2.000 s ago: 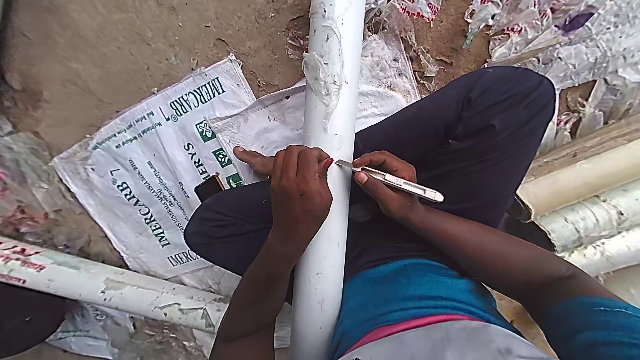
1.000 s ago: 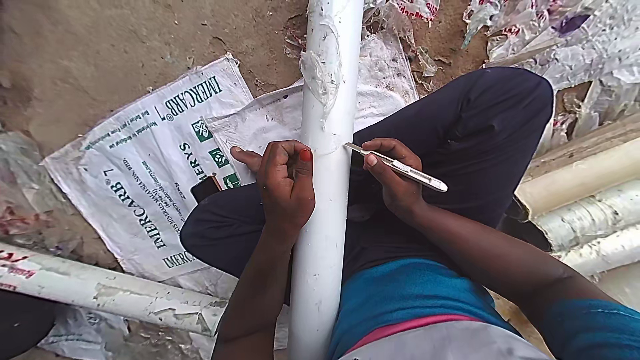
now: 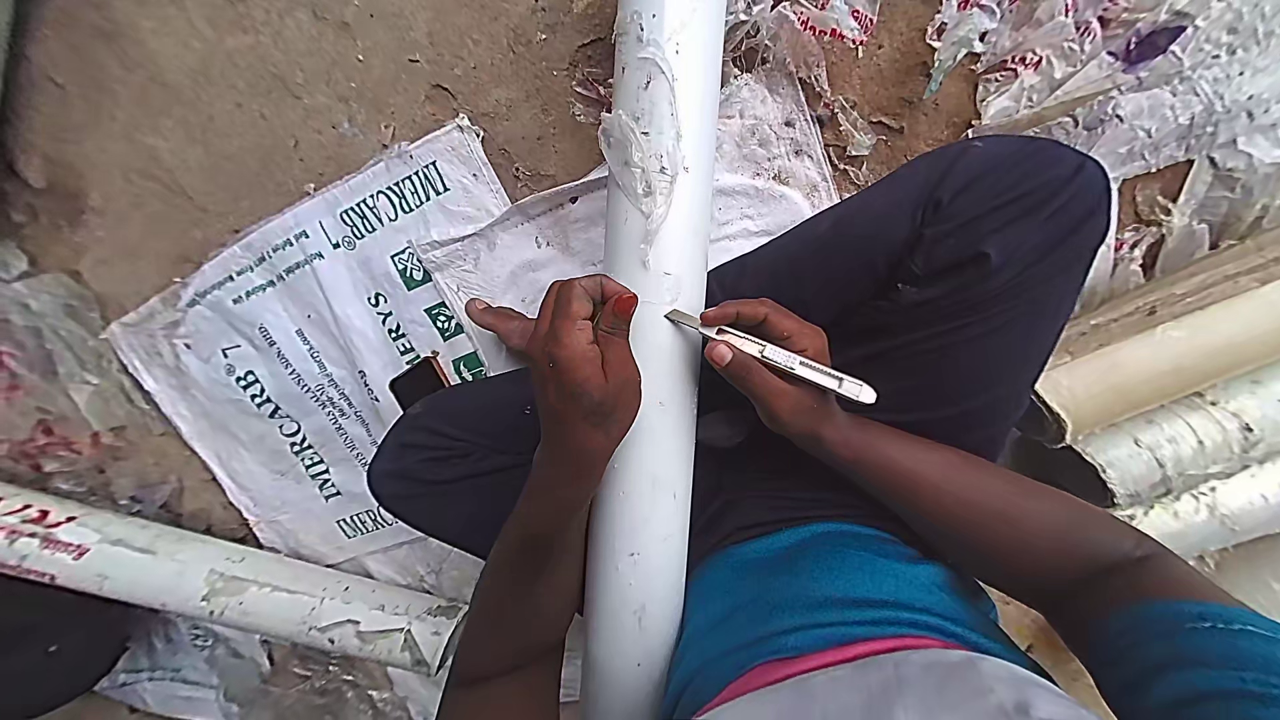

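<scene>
A long white plastic pipe (image 3: 640, 480) lies lengthwise across my lap, with a loose piece of clear film (image 3: 640, 170) clinging to its upper part. My left hand (image 3: 585, 365) rests against the pipe's left side, fingers curled and a reddish mark on the thumb; whether it pinches a bit of film cannot be told. In my right hand (image 3: 770, 360), at the pipe's right side, is a white snap-off utility knife (image 3: 800, 367). Its bare blade points left, with the tip over or at the pipe's surface; contact cannot be made out.
Printed white woven sacks (image 3: 290, 350) lie on the dirt ground under the pipe and my legs. A dark phone-like object (image 3: 418, 382) sits by my left knee. Another pipe with torn film (image 3: 230, 590) lies lower left. More pipes (image 3: 1180, 350) and film scraps (image 3: 1150, 100) are at the right.
The knife blade was at the left hand's fingertips two seconds ago and is now apart from them, over the pipe's right side. The left hand has turned, its fingers curled more tightly.
</scene>
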